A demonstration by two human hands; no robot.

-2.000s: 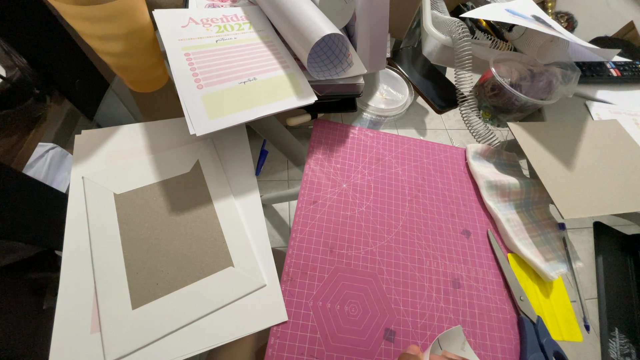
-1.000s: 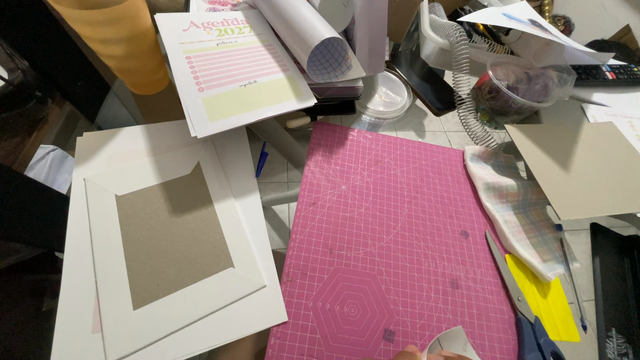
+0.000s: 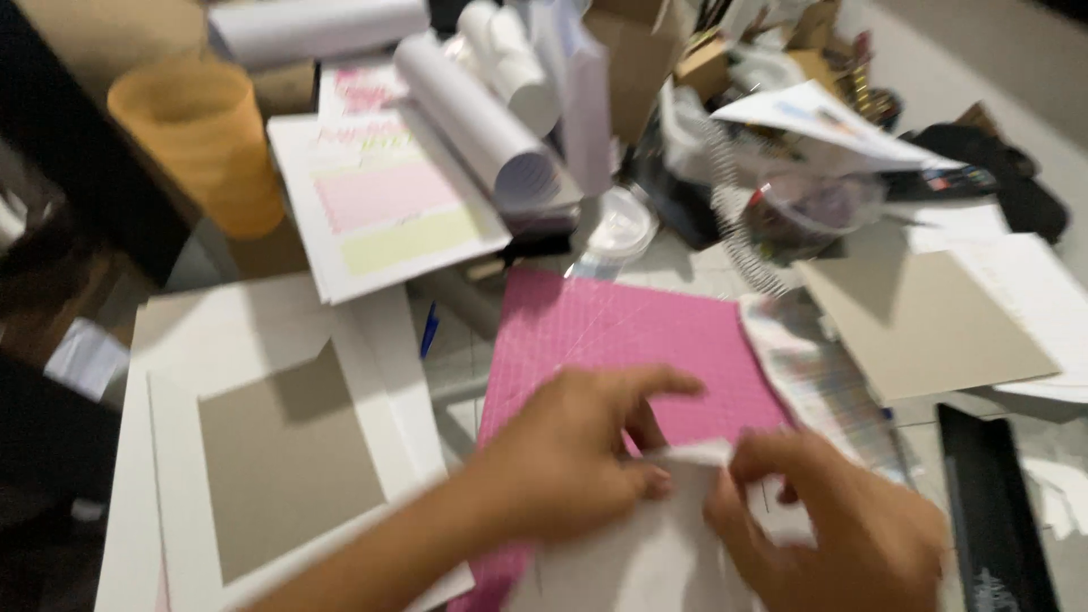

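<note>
My right hand (image 3: 837,510) pinches the upper right edge of a white sheet of paper (image 3: 629,552) between thumb and fingers. Over the sheet's upper left part reaches my left hand (image 3: 586,450), thumb and index finger spread; whether its thumb touches the paper cannot be told through the blur. Beneath both lies the pink cutting mat (image 3: 629,331) with its printed grid. Grey board wrapped at its edges in white paper (image 3: 289,459) rests on white sheets at the left. The scissors and yellow piece are hidden.
Printed planner pages (image 3: 399,204) and paper rolls (image 3: 484,127) lie beyond the mat, beside an orange cup (image 3: 204,144). Right of the mat are a checked cloth (image 3: 824,382), a grey board (image 3: 926,323), a black tray (image 3: 994,510) and a plastic tub (image 3: 807,212). A blue pen (image 3: 429,330) lies left.
Both hands have come up into view over the mat with a white sheet; earlier only fingertips and a small bit of paper showed at the bottom edge. The view has shifted.
</note>
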